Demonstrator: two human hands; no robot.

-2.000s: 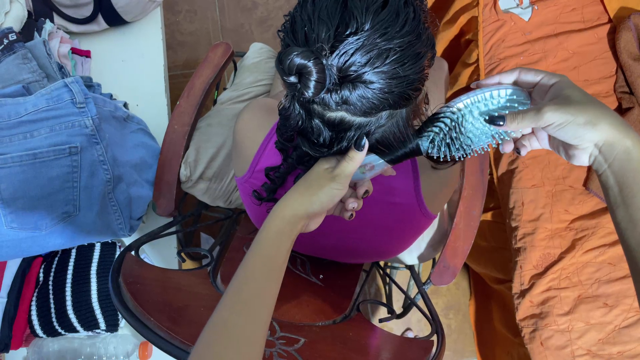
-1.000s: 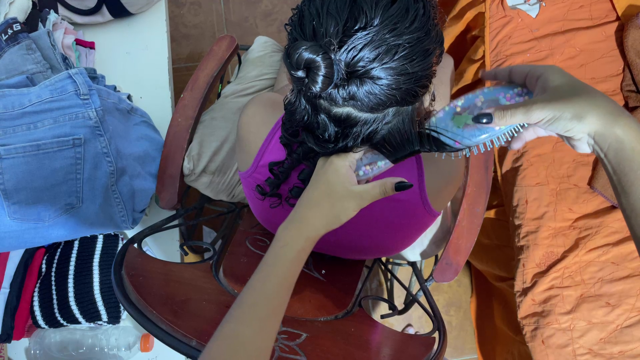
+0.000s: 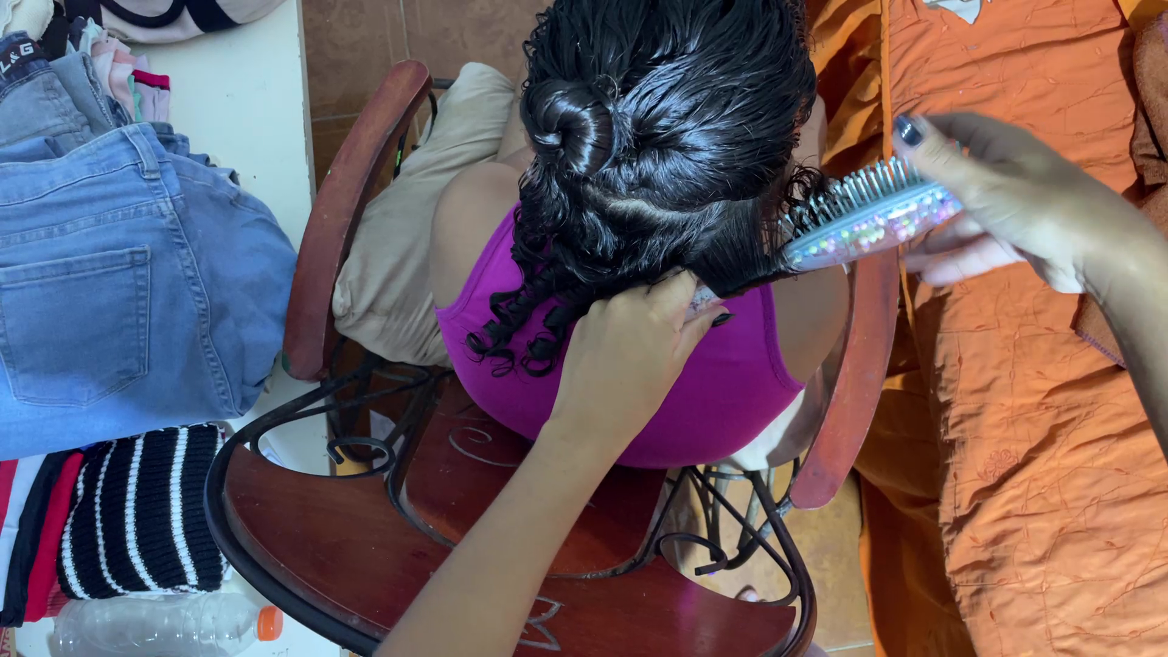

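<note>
A seated person with wet dark hair (image 3: 675,137) faces away from me, some of it wound into a small bun (image 3: 572,128) at the left. My left hand (image 3: 630,351) is closed on the glittery handle of a hairbrush (image 3: 876,219) at the nape, right beside the hair. A stretched dark section of hair lies against the brush head, whose bristles point up. My right hand (image 3: 1013,192) holds the far end of the brush head, thumb above and fingers below. Loose curls (image 3: 538,319) hang left of my left hand. Part of the handle is hidden.
The person sits in a wood and black metal chair (image 3: 315,538), with a beige cushion (image 3: 411,228) at the left. Folded jeans (image 3: 119,283), a striped knit garment (image 3: 141,516) and a plastic bottle (image 3: 155,625) lie on a white surface. Orange bedding (image 3: 1049,411) spreads at the right.
The brush has turned over: its bristles faced down one second ago and face up now. My right hand's grip on the head end has shifted. My left hand stays near the nape.
</note>
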